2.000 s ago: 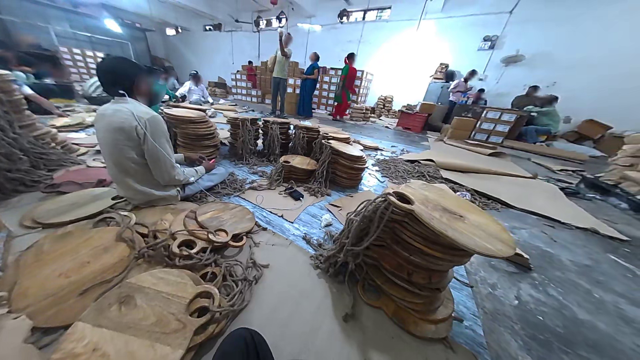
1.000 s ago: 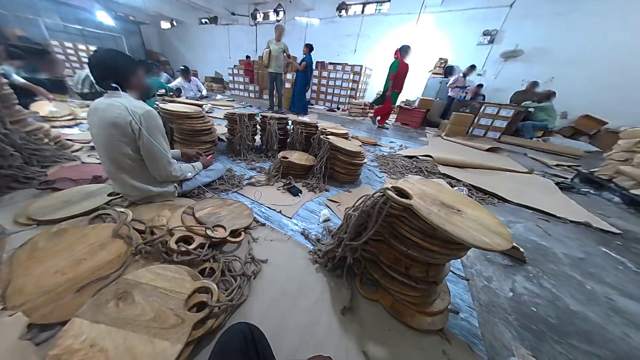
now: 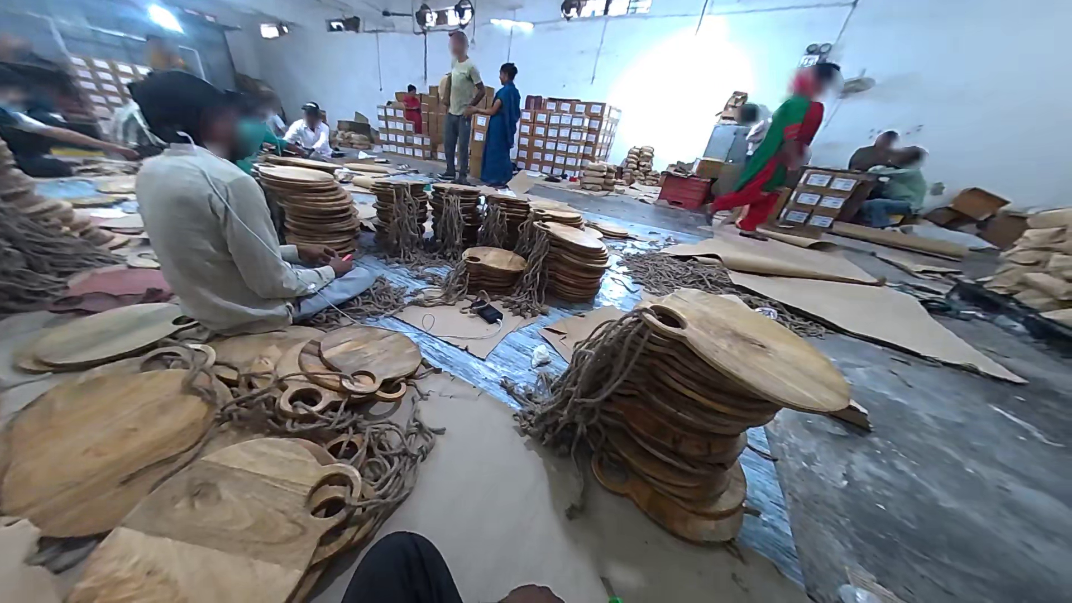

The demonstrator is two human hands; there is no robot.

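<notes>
Neither of my hands shows clearly. A sliver of skin lies at the bottom edge, right of my dark-clad knee; it may be part of my right hand, but its fingers are hidden. A small green-tipped thing shows beside it. Beyond, at right, leans a tall stack of round wooden boards with ring handles, grey-brown rope hanging from the handles. At left, loose wooden boards overlap on the floor, with tangled rope over their handles.
A seated person handles a small thing at left. More board stacks stand ahead, near a phone on cardboard. Brown paper sheets lie at right. Another person walks beyond them; labelled cartons line the back.
The person in red and green has walked right, from near the cartons toward the right wall. The person in blue now stands close beside the one in the light shirt. A sliver of skin shows by my knee.
</notes>
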